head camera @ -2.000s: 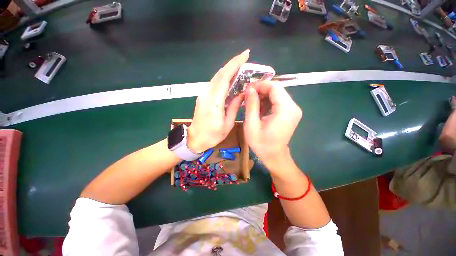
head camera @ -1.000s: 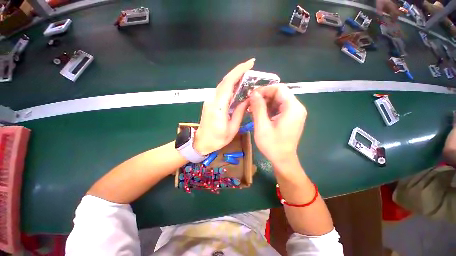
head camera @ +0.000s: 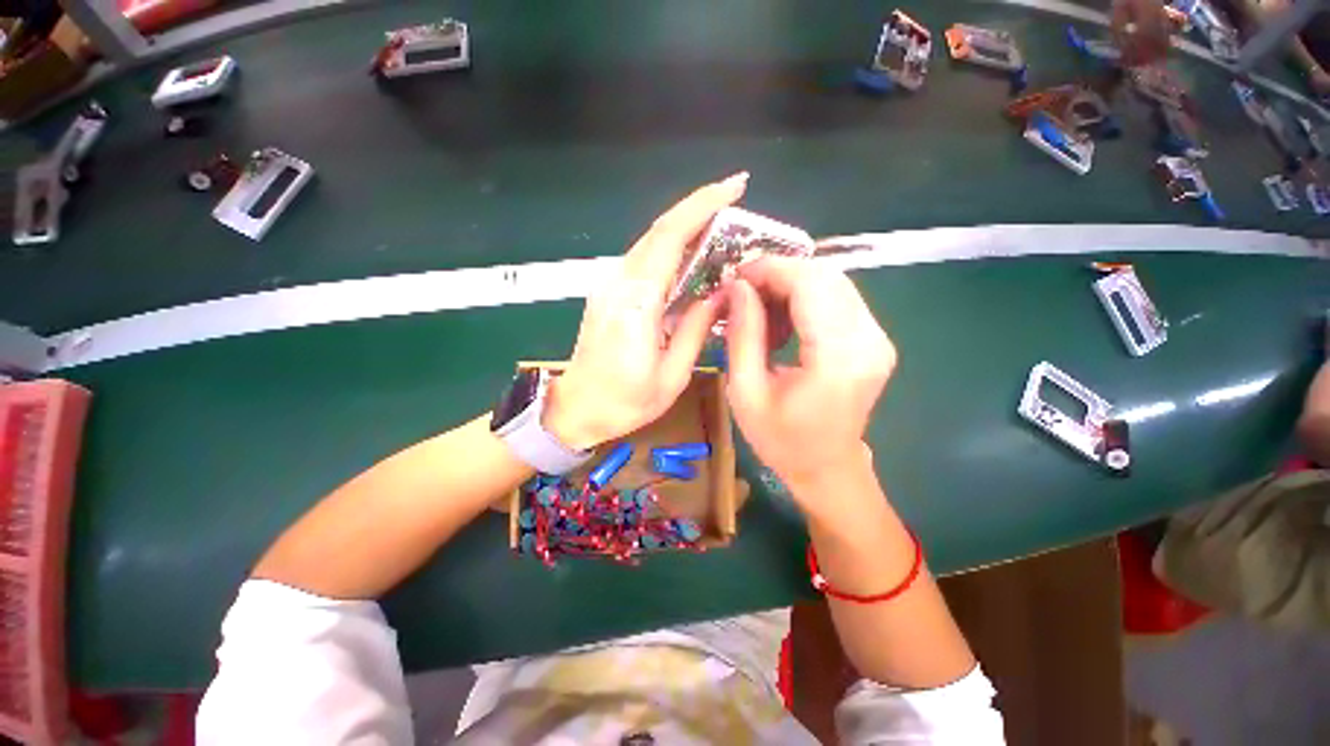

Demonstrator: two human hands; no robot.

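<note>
A device housing (head camera: 747, 236) with a circuit board inside is held up above the green surface, tilted. My left hand (head camera: 635, 338) grips it from the left side, fingers extended along its back. My right hand (head camera: 802, 343) has thumb and fingertips pressed together at the housing's lower inner part; the small part under them is hidden. A bit of blue shows just below my hands. The open cardboard box (head camera: 725, 488) sits below, holding blue cells (head camera: 611, 466) and a tangle of red wires with blue-grey discs (head camera: 598, 519).
Two housings lie on the near strip at right (head camera: 1072, 414). Beyond the pale rail (head camera: 438, 286), the conveyor belt (head camera: 584, 117) carries several housings (head camera: 266, 193), crowded at the far right. A red-pink tray (head camera: 41, 554) stands at the left edge. Another person's arm (head camera: 1317, 423) is at the right edge.
Housings on the far belt have shifted right in the view. My hands still hold the housing, with small fingertip movements. The blue piece below my hands shows less than a second ago.
</note>
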